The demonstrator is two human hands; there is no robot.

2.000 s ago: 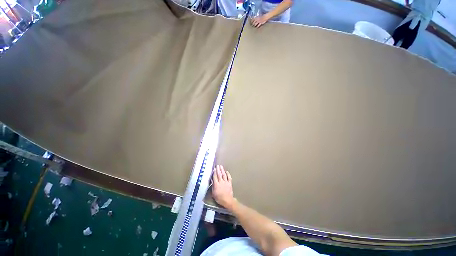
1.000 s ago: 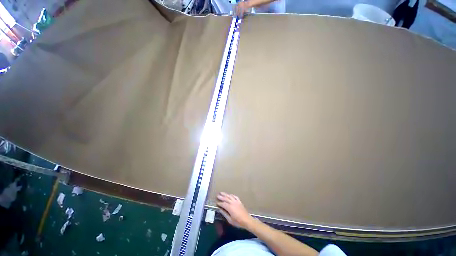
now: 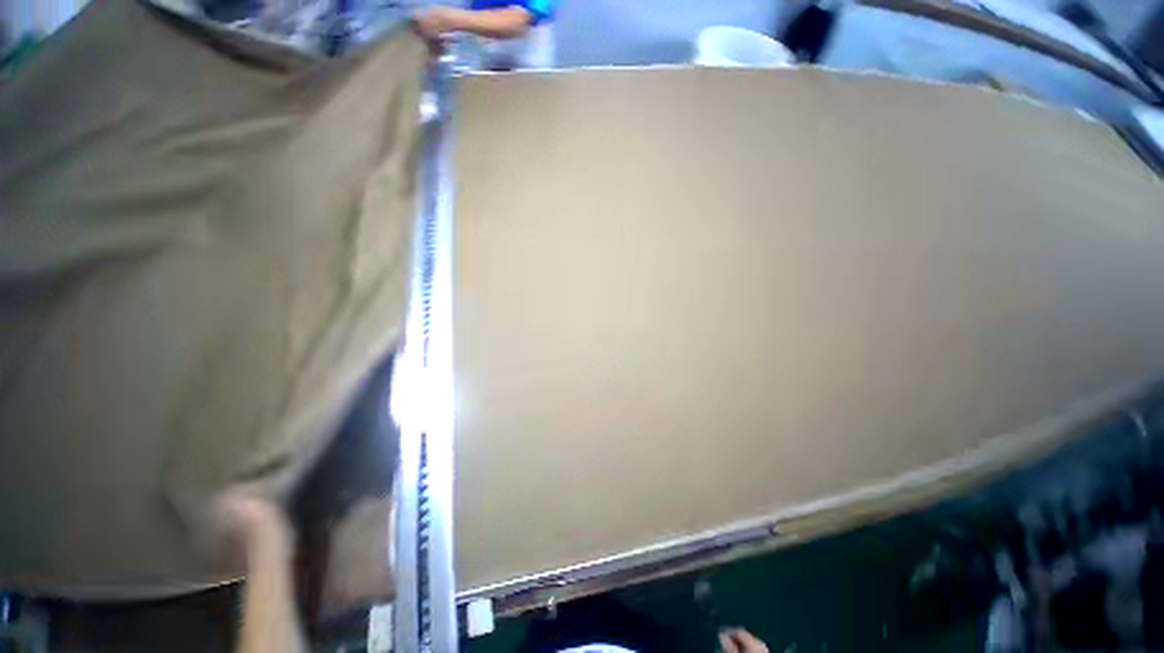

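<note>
The silver rail [image 3: 428, 255] spans the table. The tan fabric ply on the left [image 3: 115, 332] is separated from the rail in front, its edge bunched and slanting. My left hand [image 3: 255, 523], blurred, is closed on that ply near its front corner. The lay of tan fabric [image 3: 766, 306] lies flat right of the rail. My right hand [image 3: 743, 642] is small and cut off by the bottom edge, off the cloth; its grip cannot be told.
Another person's hand [image 3: 447, 21] is at the ply's far corner beside the rail's far end. A dark surface [image 3: 351, 447] shows between ply and rail. A white bucket [image 3: 740, 49] stands beyond the table. The floor [image 3: 817, 600] is green.
The left ply has been parted from the rail and its edge drawn left. My left hand has come into view on it. My right hand has left the cloth. The view has shifted right.
</note>
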